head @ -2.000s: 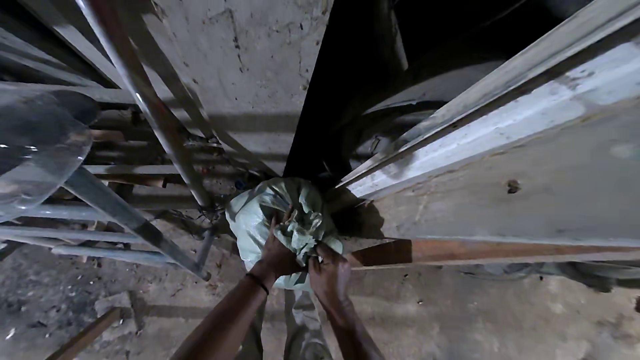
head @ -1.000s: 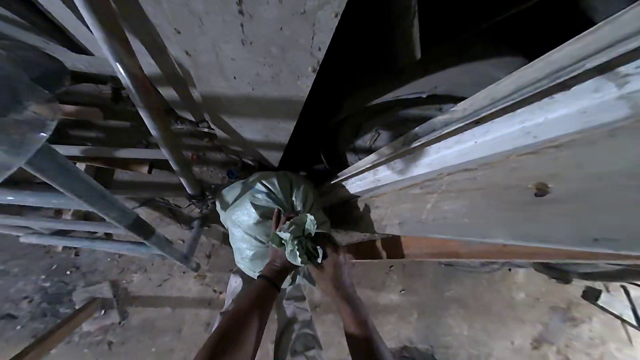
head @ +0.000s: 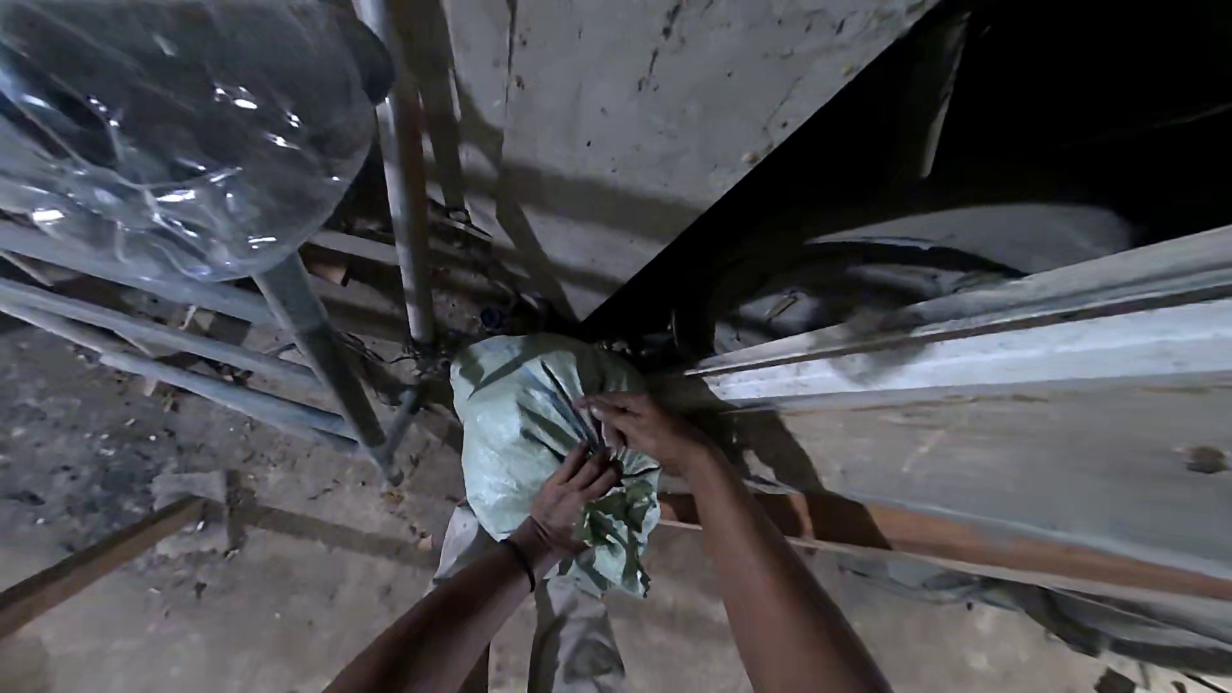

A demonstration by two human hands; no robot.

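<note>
A full, pale green woven plastic sack (head: pixel 505 423) stands on the floor in front of me, its gathered neck flopped over toward my legs. My left hand (head: pixel 570 496), with a dark band at the wrist, is closed around the bunched neck. The crumpled mouth of the sack hangs out below its fingers. My right hand (head: pixel 640 423) lies at the other side of the neck, its fingers bent over the folds near the left fingertips. Whether it pinches a fold or something thin there is not clear.
Metal pipes (head: pixel 404 212) and a clear plastic sheet or bag (head: pixel 192 144) are at the left. A concrete panel (head: pixel 616 125) rises behind the sack, beside a dark opening. Ledges and a reddish-brown wooden board (head: pixel 924 539) run off to the right. A timber piece (head: pixel 106 563) lies lower left.
The sack's neck was held up in both hands; now it is folded down toward me. My right hand has moved from beside the neck to its far side.
</note>
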